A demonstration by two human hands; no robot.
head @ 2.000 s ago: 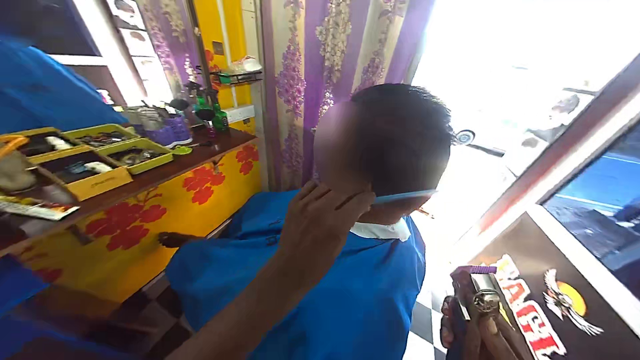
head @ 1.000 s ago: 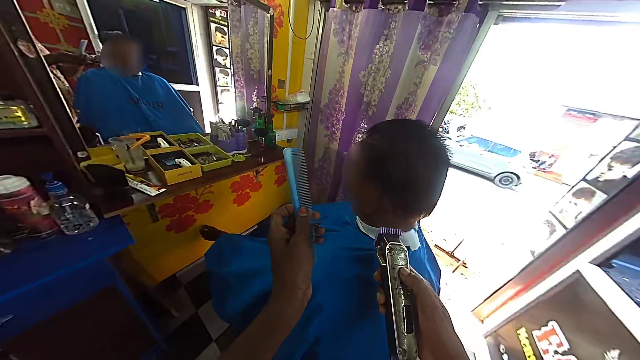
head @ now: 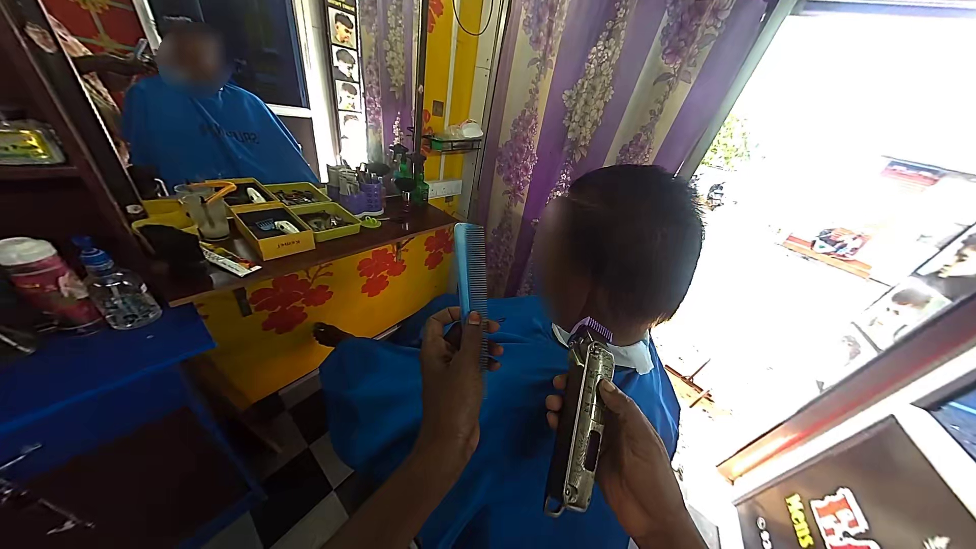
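Note:
A light blue comb (head: 473, 267) stands upright in my left hand (head: 454, 374), its teeth facing right. My right hand (head: 629, 450) holds a metal hair clipper (head: 583, 427) with a purple guard comb (head: 594, 329) on its head. The guard is close to the nape of a seated person (head: 633, 244) with short dark hair; whether it touches cannot be told. A blue barber's cape (head: 381, 396) covers the person, with a white neck strip (head: 637, 356) at the collar.
At left is a wooden counter (head: 427, 221) with yellow trays (head: 286, 245), a purple holder (head: 366, 200) and a plastic cup (head: 206, 217). A blue table (head: 168, 335) holds a spray bottle (head: 118, 290). A mirror hangs behind; a floral curtain (head: 595, 91) and bright doorway lie beyond.
My left hand has left the side of the person's head and holds the comb upright, which lay level by the head before. My right hand has brought the clipper in from the right to the nape.

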